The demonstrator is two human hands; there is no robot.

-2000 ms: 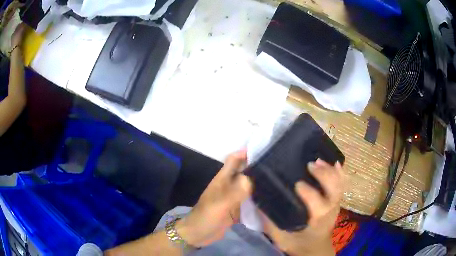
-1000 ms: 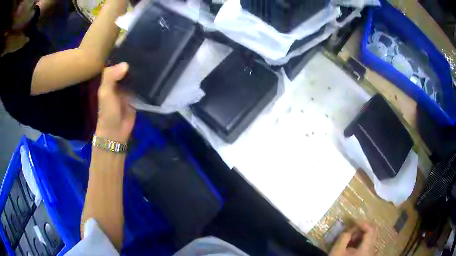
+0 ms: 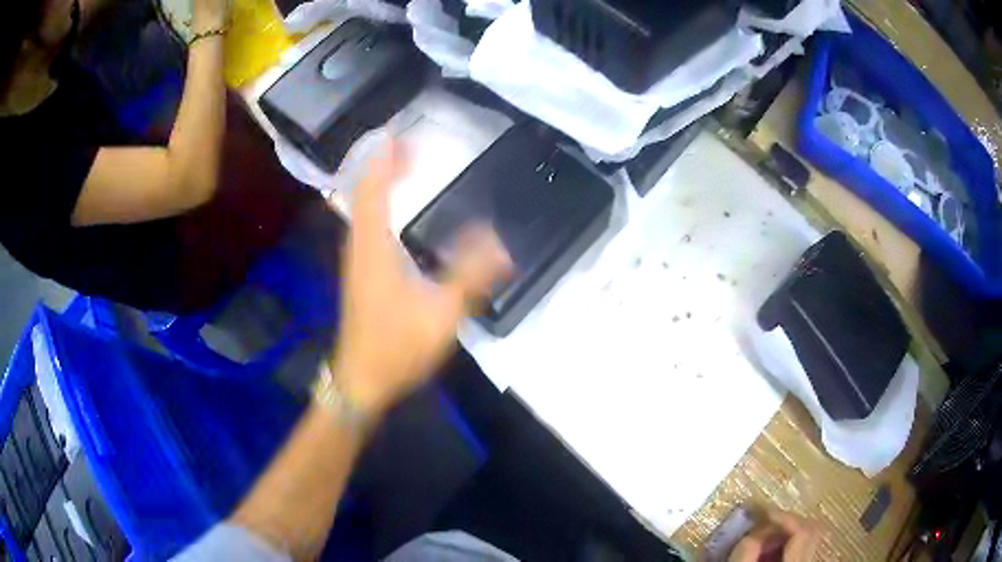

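Note:
My left hand (image 3: 401,313), blurred, reaches over the near edge of a black housing (image 3: 538,198) on the white sheet. Its fingers are apart and it looks empty; contact cannot be told. Another black housing (image 3: 330,82) with an oval recess lies beyond it at the upper left, on white foam. My right hand (image 3: 778,540) is low at the right, cut off by the bottom edge, with fingers curled beside a small greyish piece (image 3: 728,532) on the cardboard. Whether it grips that piece is unclear.
Foam-wrapped housings (image 3: 643,38) are stacked at the top. A blue tray (image 3: 819,132) holds pale oval pieces. A housing (image 3: 841,329) rests on foam at right, near a black fan (image 3: 967,423). A co-worker's arm (image 3: 165,176) is at left, above a blue crate (image 3: 132,406).
The housing my left hand held at the upper left now lies released there, its oval recess showing. My left hand has moved right and nearer, over the middle housing. The co-worker's arm has shifted.

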